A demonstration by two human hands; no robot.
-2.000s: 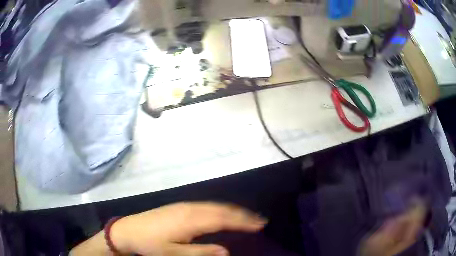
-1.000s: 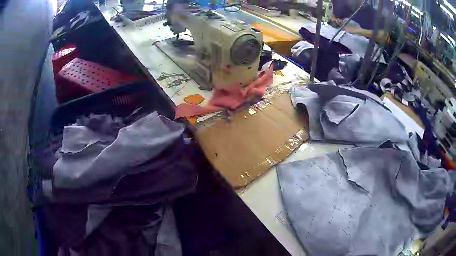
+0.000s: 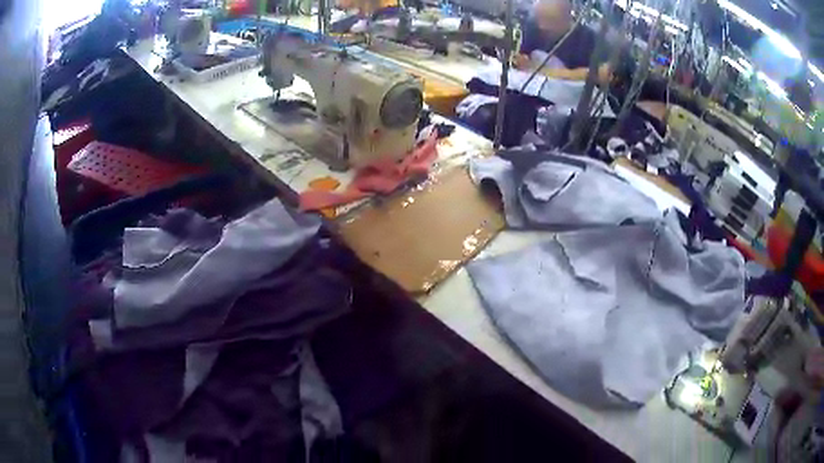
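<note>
Neither of my hands can be made out. Pale grey-blue garment panels lie spread and folded on the white table, with another folded pale panel behind them. A pile of dark purple cut pieces with grey-blue pieces on top lies at the lower left, beside the table. At the lower right, a sewing machine has its needle area lit, and the smartphone lies on its bed. A blurred pinkish shape at the right edge is unclear.
A brown taped cardboard sheet and a crumpled orange-pink cloth strip lie between the panels and another cream sewing machine. A red perforated basket is at left. A person is across the table. Thin poles rise behind the panels.
The view has swung from the near machine to the left side, and my hands have left the picture. Since one second ago, it has shifted slightly, bringing the lit machine and phone into the lower right.
</note>
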